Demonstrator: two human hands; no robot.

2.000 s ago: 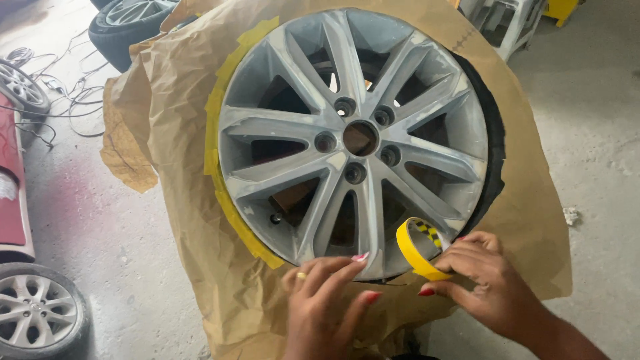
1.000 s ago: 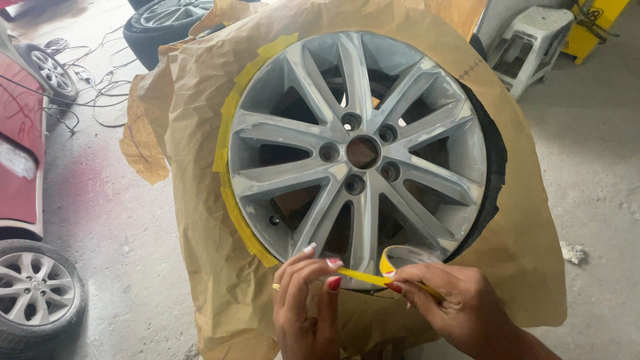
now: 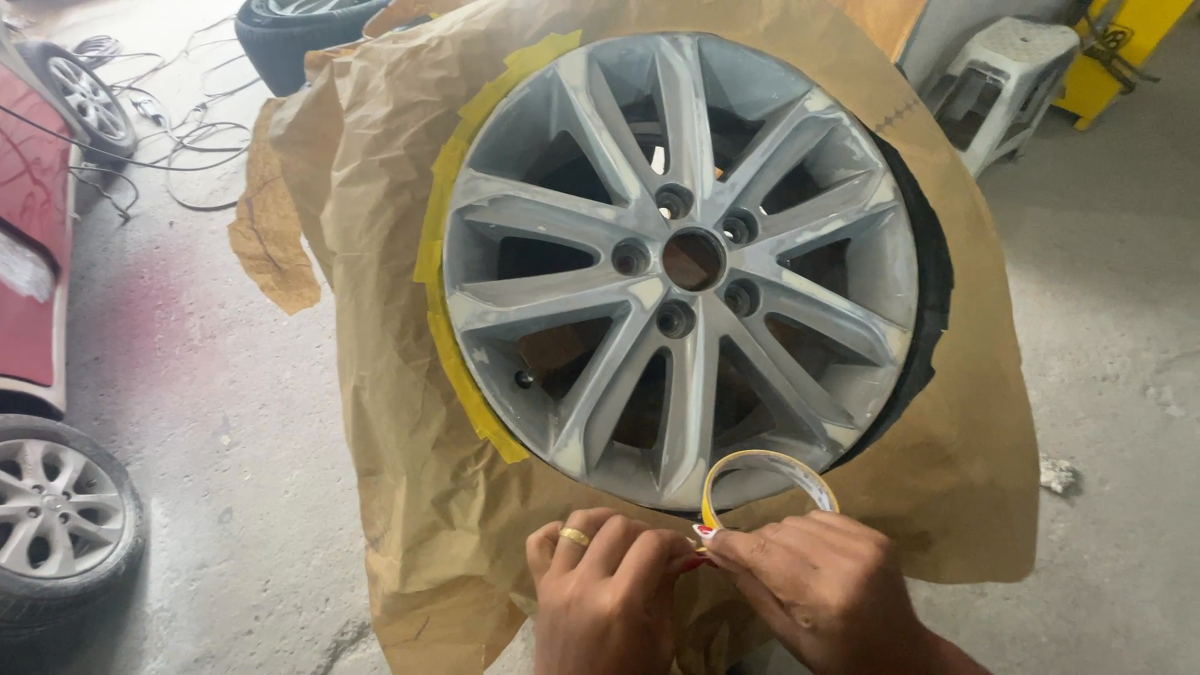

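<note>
An alloy wheel rim [image 3: 689,375] with patchy grey and pale spokes lies over brown masking paper [image 3: 394,375]. Yellow masking tape [image 3: 455,366] fixes the paper along the rim's left edge; black tyre shows at its right. My right hand [image 3: 825,581] holds a roll of yellow masking tape [image 3: 710,497] by the rim's lower edge. My left hand [image 3: 605,581], with a ring on one finger, meets the right at the fingertips, pinching what seems to be the tape's end, mostly hidden by the fingers.
A red car panel [image 3: 33,309] and a wheel with tyre [image 3: 61,525] are at the left. Loose cables [image 3: 202,141] lie on the concrete floor. Another tyre [image 3: 300,42] is at the top left. A white plastic stool [image 3: 1017,56] stands at the upper right, beside a yellow object [image 3: 1116,56].
Two seconds ago the hands were apart. A second ago a strip of yellow tape was stretched between them; now the fingertips are together and that strip is hardly visible.
</note>
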